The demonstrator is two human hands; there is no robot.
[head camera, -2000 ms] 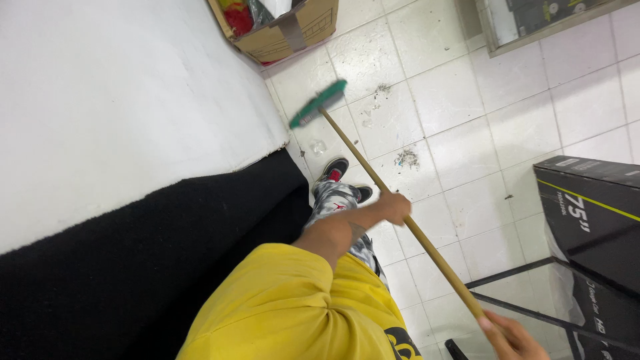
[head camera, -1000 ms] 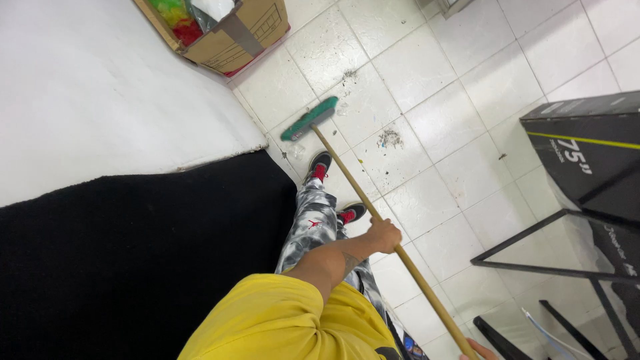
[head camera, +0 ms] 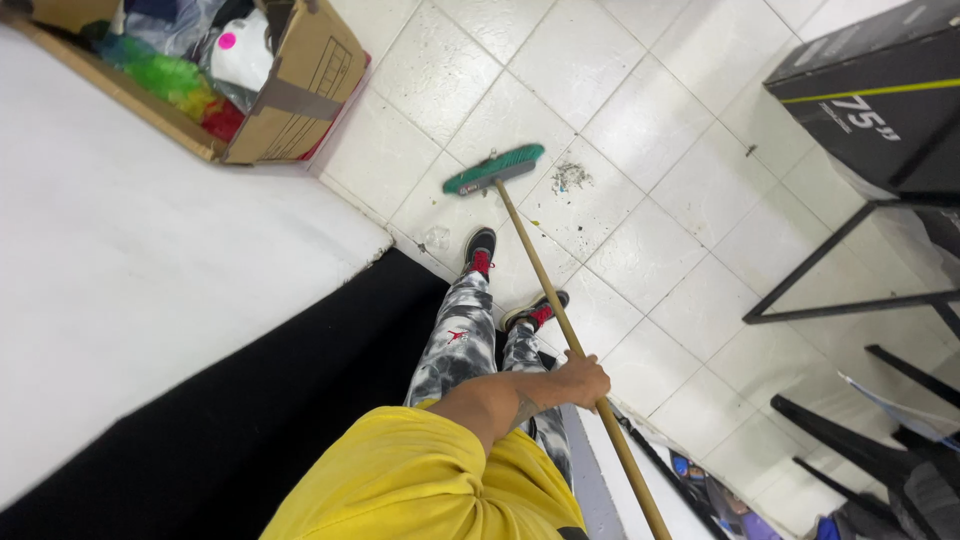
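Observation:
My left hand [head camera: 585,381] is closed around the wooden handle of a push broom [head camera: 541,274]. The handle runs from the lower edge of the view up to the broom head [head camera: 493,171], which has green bristles and a grey block and lies on the tiled floor. Just right of the head is a small heap of dark debris [head camera: 571,177], apart from the bristles. Loose bits lie around it, and a clear, crumpled-looking piece [head camera: 437,238] is near my shoe. My right hand is out of view, beyond the lower edge.
An open cardboard box [head camera: 304,97] with colourful fluffy material and plastic bags stands upper left, beside a white surface [head camera: 150,247]. Black fabric [head camera: 247,405] lies below it. On the right are a large black box [head camera: 877,97] and a black metal frame [head camera: 817,262].
The broom head is nearer the debris heap than one second ago. My right hand, seen on the upper handle in the earlier frames, has left the view. My left hand keeps its hold.

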